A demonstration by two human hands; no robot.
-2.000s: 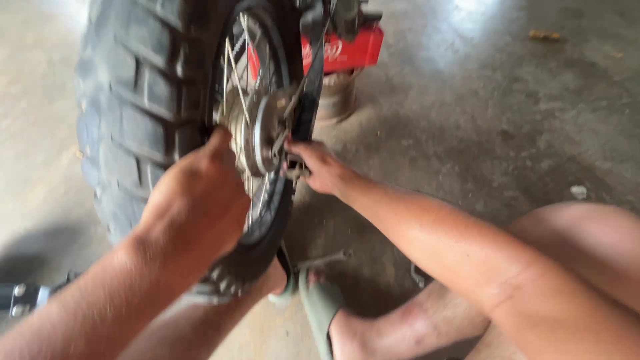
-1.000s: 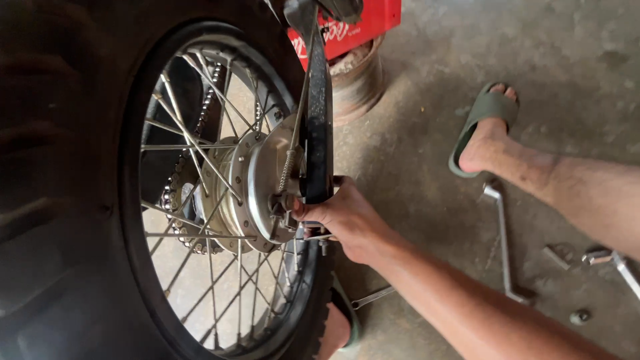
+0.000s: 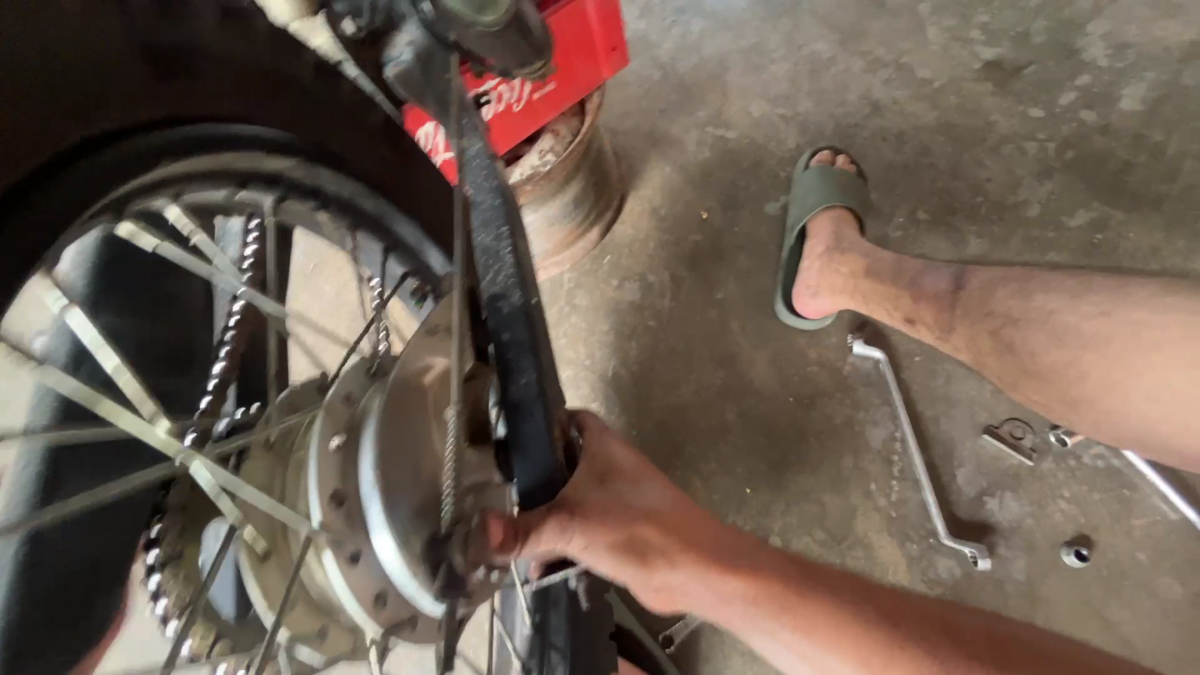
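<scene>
My right hand (image 3: 609,516) reaches in from the lower right and is wrapped around the rear end of the black swingarm (image 3: 511,309). Its thumb lies by the axle area beside the drum brake hub (image 3: 403,469); what the fingers touch behind the arm is hidden. The hub sits in a spoked motorcycle wheel with a thick black tyre (image 3: 141,75). A chain (image 3: 225,328) runs on the hub's far side, seen through the spokes. A thin metal rod (image 3: 457,281) passes along the swingarm. My left hand is out of view.
On the concrete floor lie an offset ring wrench (image 3: 909,431), a small metal plate (image 3: 1011,439), a nut (image 3: 1076,551) and a chrome tool (image 3: 1158,483). A foot in a green slide sandal (image 3: 830,197) rests nearby. A red crate (image 3: 562,75) stands on a rusty wheel rim (image 3: 572,206).
My left hand, at the wheel two seconds ago, has left the view. The right hand stays at the axle end. The view has moved much closer to the hub.
</scene>
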